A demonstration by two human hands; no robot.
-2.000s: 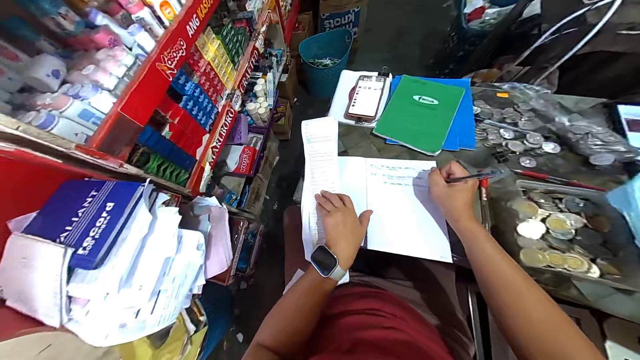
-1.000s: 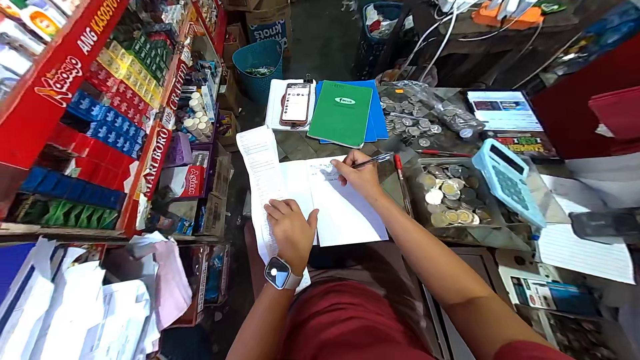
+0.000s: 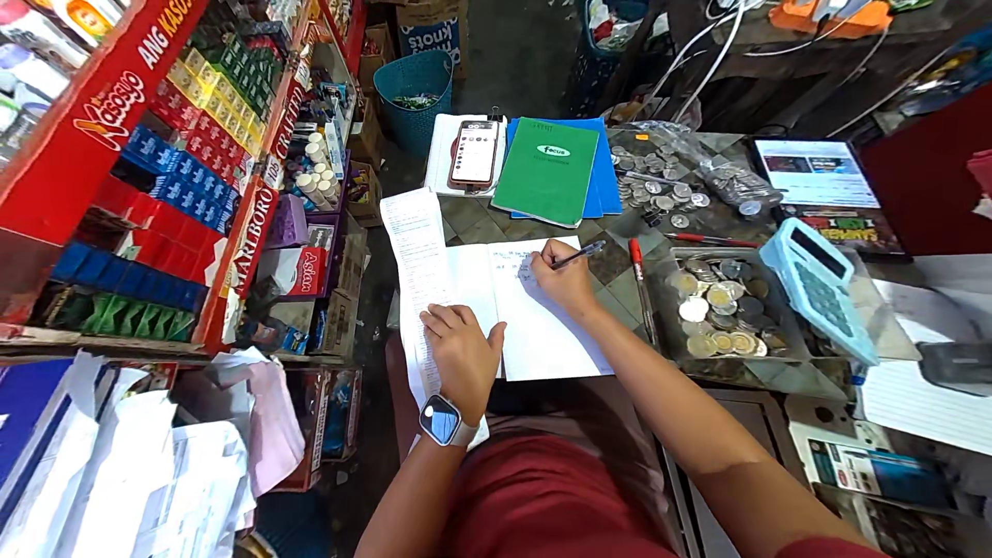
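Observation:
An open notebook (image 3: pixel 554 333) lies at the table's front edge, with handwriting near the top of its right page. My right hand (image 3: pixel 564 279) grips a dark pen (image 3: pixel 579 255), its point hidden by the fingers over that page. Flat on a long printed paper strip (image 3: pixel 415 256) and the notebook's left page rests my left hand (image 3: pixel 463 353), fingers a little apart, a smartwatch (image 3: pixel 441 421) on its wrist. Beyond the notebook are a green notebook (image 3: pixel 547 174) on a blue one (image 3: pixel 608 167) and a lit phone (image 3: pixel 475 153) on a white pad.
Right of the notebook are a red marker (image 3: pixel 637 267), a plastic tub of coins (image 3: pixel 798 353), a light blue calculator (image 3: pixel 821 291), loose coins (image 3: pixel 659 174) and a tablet (image 3: pixel 821 174). Shelves of cigarette packs (image 3: pixel 178 178) and stacked papers (image 3: pixel 147 465) stand at left.
The view has shifted, bringing the calculator and tablet more fully into sight. My right hand stays at the right page with the pen, and my left hand stays on the strip.

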